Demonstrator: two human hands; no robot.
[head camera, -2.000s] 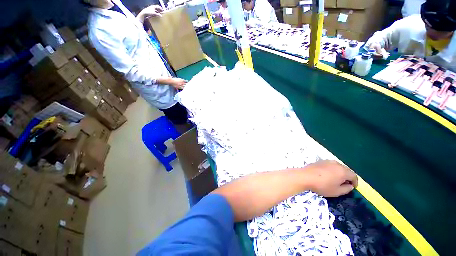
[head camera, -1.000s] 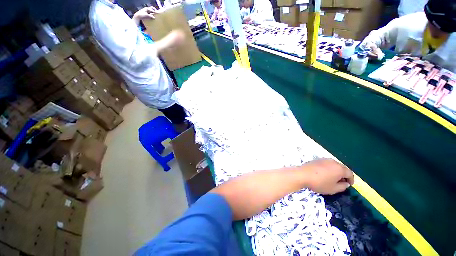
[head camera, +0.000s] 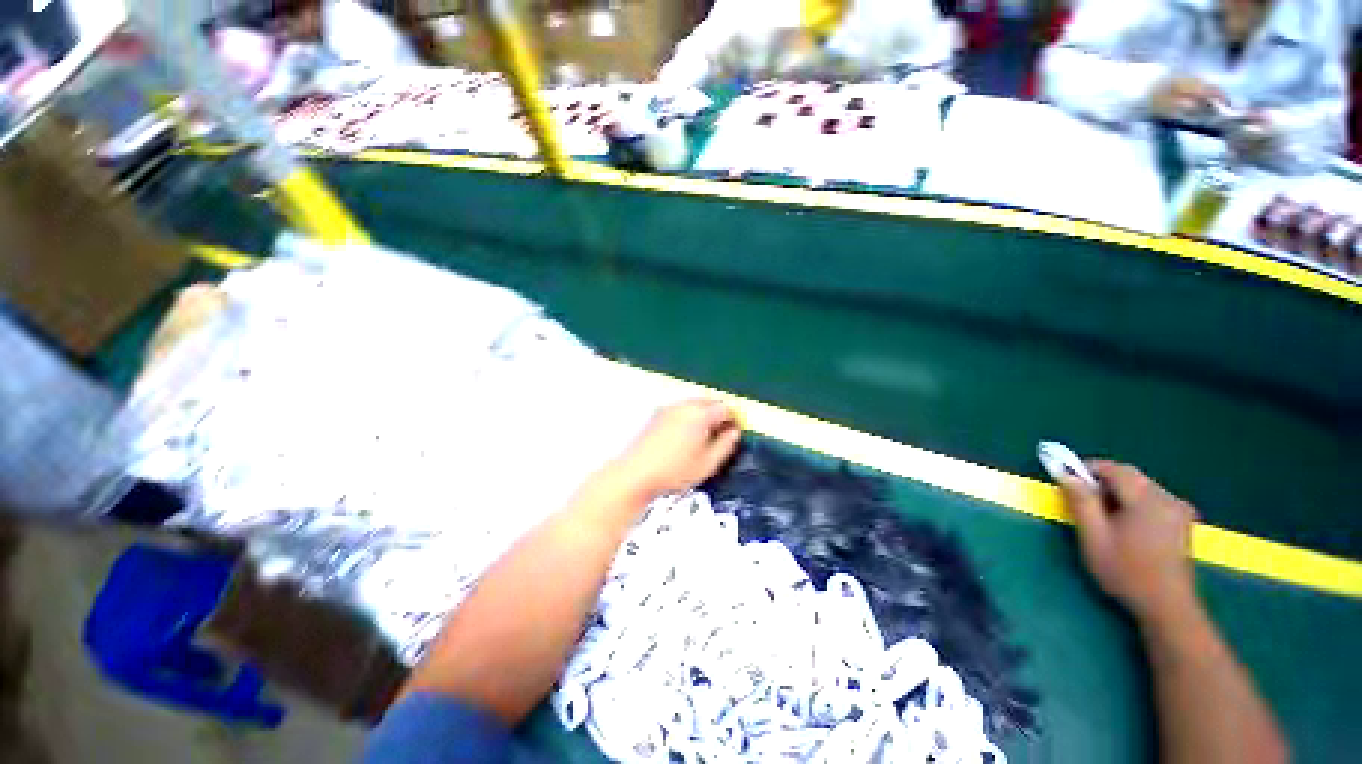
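White loops (head camera: 747, 634) lie heaped in front of me. Small black parts (head camera: 881, 552) form a loose heap between the loops and the yellow line. My left hand (head camera: 699, 445) is at the top end of the black heap by the yellow line, with its fingers curled; whether it holds anything cannot be seen. My right hand (head camera: 1128, 523) is raised near the yellow line at the right and holds a small white piece (head camera: 1064, 461) at its fingertips. A large clear plastic bag (head camera: 389, 396) lies over a white heap at the left.
A yellow line (head camera: 926, 475) runs along the green surface. Across it is a yellow-edged bench with white boards (head camera: 814, 135) and workers in pale coats. At the left are a yellow-based post (head camera: 317, 206), a brown carton (head camera: 306, 634), a blue stool (head camera: 165, 627) and a person's hand (head camera: 187, 321).
The view has turned to the right. My right hand has come into view with a white piece. My left hand stays by the yellow line beside the black heap.
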